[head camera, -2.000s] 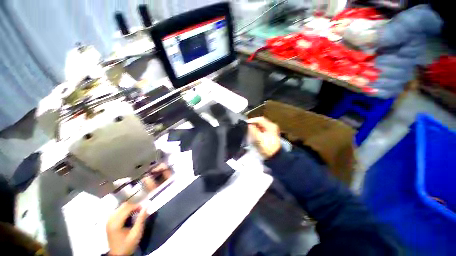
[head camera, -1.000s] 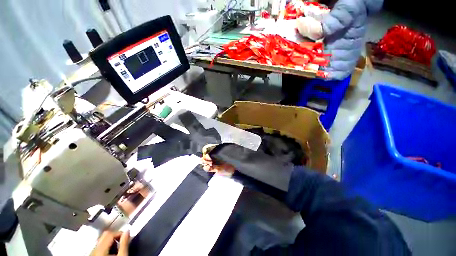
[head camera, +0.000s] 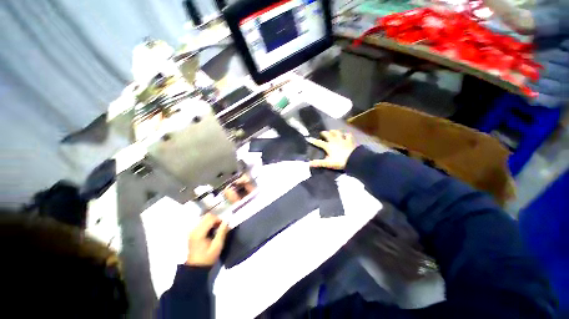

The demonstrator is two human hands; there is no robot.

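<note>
A dark fabric strip [head camera: 268, 223] lies on the white sheet [head camera: 262, 290], in front of the sewing head [head camera: 190, 152]. My left hand [head camera: 208, 240] is at the strip's near left end, beside the pattern clamp [head camera: 239, 190]; its thumb and finger are close together with something dark between them, too blurred to tell if held. My right hand [head camera: 337, 151] rests with fingers apart at the edge of the loose dark pieces [head camera: 281, 148]. Another short dark piece [head camera: 327, 196] lies across the strip's far end.
The control screen [head camera: 277, 34] stands behind the machine. A brown cardboard box [head camera: 437, 134] is beside the table at the right, a blue bin [head camera: 546, 218] at the right edge. Red goods [head camera: 458, 47] lie on a neighbouring table. Dark bulk fills the lower left corner.
My right hand has gone from holding a wide dark piece over the table's right side to lying at the loose pieces. The view has turned, so the machine appears further right.
</note>
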